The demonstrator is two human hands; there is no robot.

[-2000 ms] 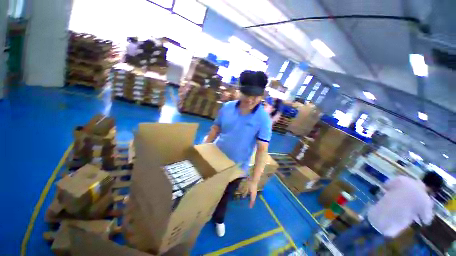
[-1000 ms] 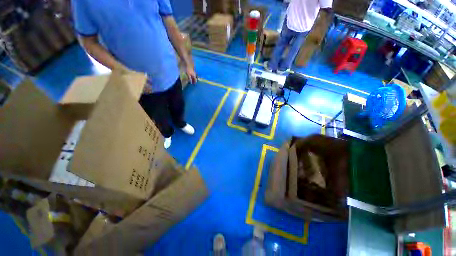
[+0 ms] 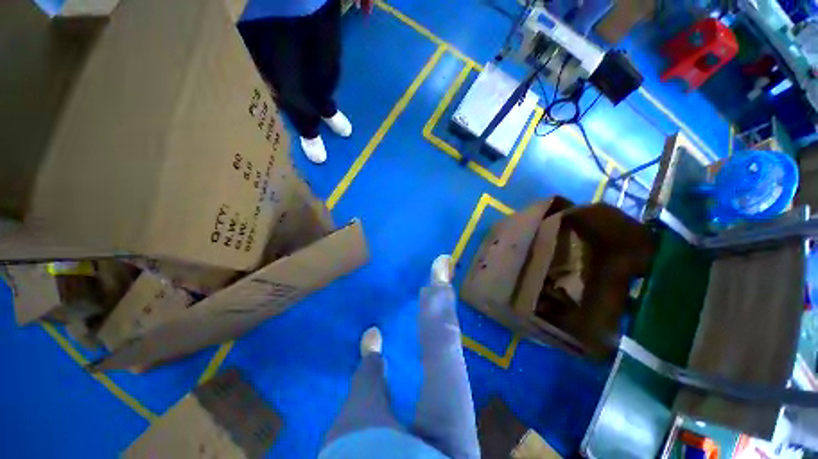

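Neither of my hands is in the picture. Nearest me on the left is a large brown shipping carton [image 3: 152,134] with open flaps and printed text on its side; its inside is hidden from this angle. A long brown flap or cardboard piece [image 3: 260,300] sticks out below it. To the right on the floor, an open scrap carton [image 3: 507,260] holds crumpled brown material [image 3: 568,267].
A person's dark trousers [image 3: 300,63] and white shoes stand behind the large carton. A floor scale [image 3: 498,112], a red stool [image 3: 700,54], a blue fan [image 3: 753,186] and the green belt [image 3: 668,287] are ahead and right. Cardboard [image 3: 211,417] lies at bottom left.
The view has turned downward and moved forward. The scrap carton and belt sit nearer, my legs and shoes show in mid-stride, and the standing person is now seen only from the waist down.
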